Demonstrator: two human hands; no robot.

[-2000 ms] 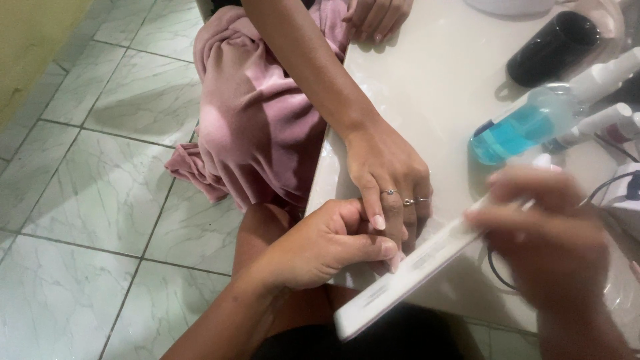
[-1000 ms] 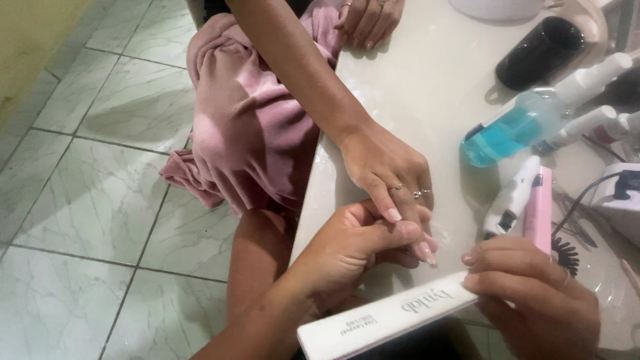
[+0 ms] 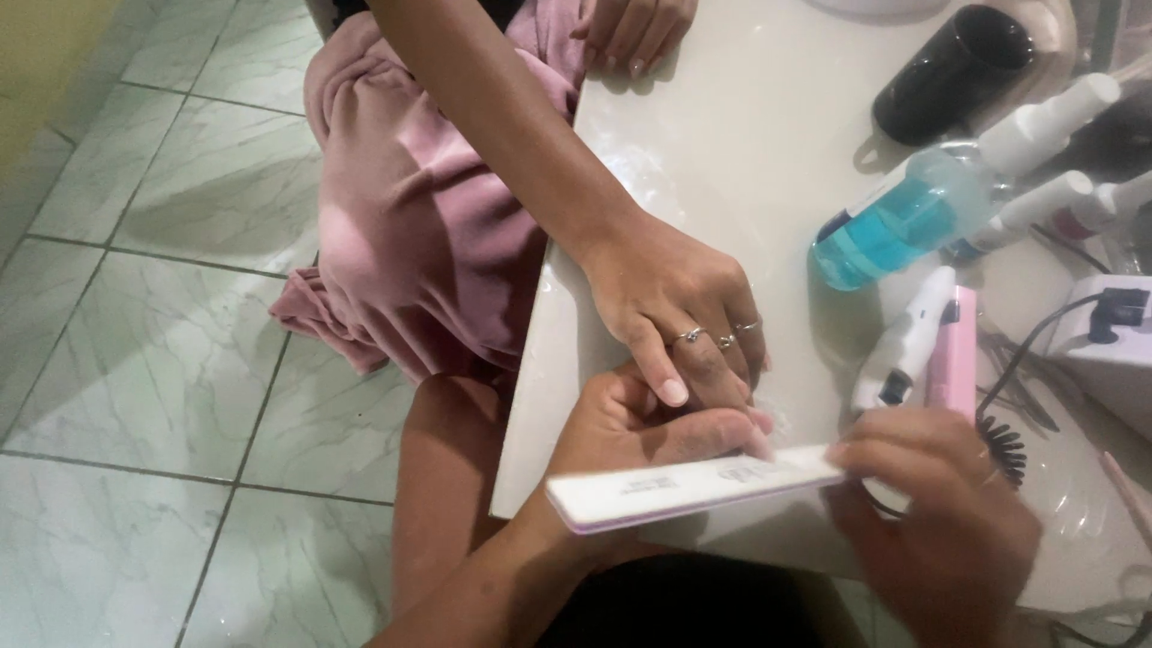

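My left hand [image 3: 648, 432] holds the fingers of another person's hand [image 3: 675, 297] from below, my thumb lying across them. That hand rests palm down at the table corner and wears several thin rings [image 3: 691, 334]. My right hand [image 3: 936, 504], somewhat blurred, grips the right end of a white nail file [image 3: 693, 490] with a lilac edge. The file lies nearly level in front of the held fingertips, its free end over my left wrist. Whether it touches a nail cannot be told.
A bottle of blue liquid [image 3: 891, 225], a black cup [image 3: 954, 76], a white handheld device [image 3: 904, 346], a pink bar [image 3: 954, 355], metal tools [image 3: 1021, 387] and a white box [image 3: 1107, 324] with a cable stand on the right of the white table [image 3: 738, 126]. Pink cloth [image 3: 423, 207] covers the other person's lap.
The nail file has swung from a steep slant two seconds ago to nearly level, with my right hand still on its right end. My left hand keeps hold of the other person's fingers.
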